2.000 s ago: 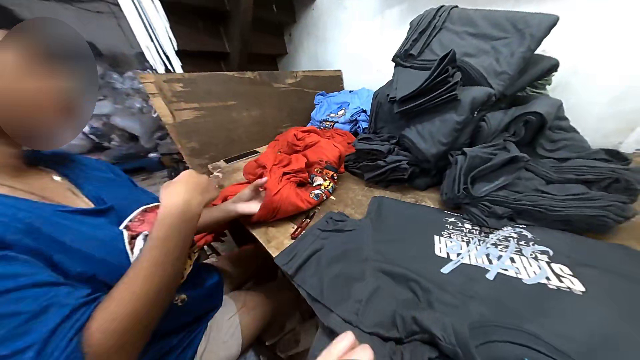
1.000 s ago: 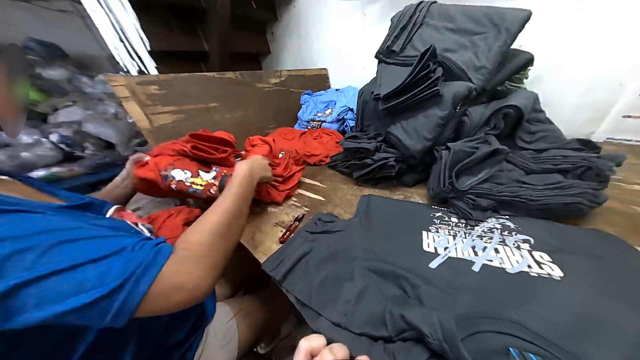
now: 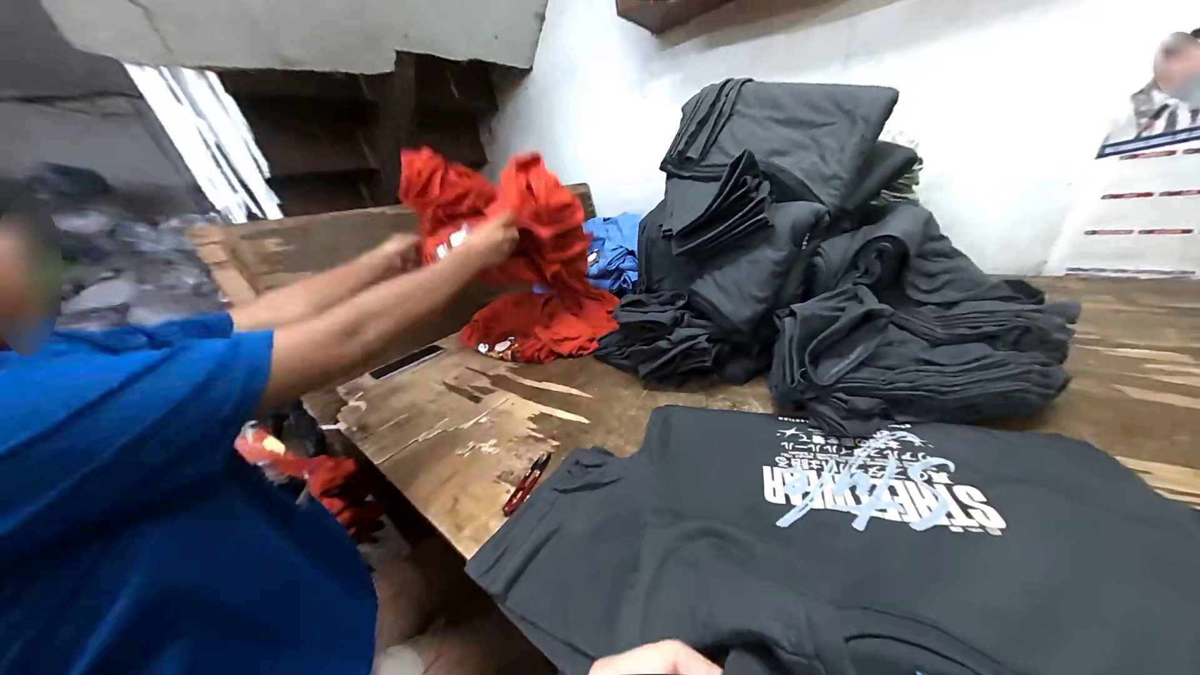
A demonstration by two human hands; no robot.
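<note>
At the bottom edge, only the top of what appears to be my left hand (image 3: 656,659) shows, against the dark grey printed T-shirt (image 3: 731,534); its fingertips are cut off by the frame, so its grip cannot be told. The T-shirt lies spread on the wooden table, its print upside down to me and its neckline near the bottom edge. My right hand is out of view. Beside the shirt's left sleeve lies a small red tool (image 3: 527,485), perhaps thread snips. Behind the shirt stand folded dark grey garments (image 3: 919,347) in uneven piles.
On the left a co-worker in a blue shirt (image 3: 169,497) raises a red garment (image 3: 544,225) in both hands. Another red garment (image 3: 539,323) and a blue one (image 3: 614,251) lie at the table's back. The wooden table's (image 3: 441,469) left edge runs beside the co-worker.
The co-worker has lifted a red garment off the table into the air. The dark T-shirt still lies spread out. My visible hand stays at the bottom edge. The view has tilted up.
</note>
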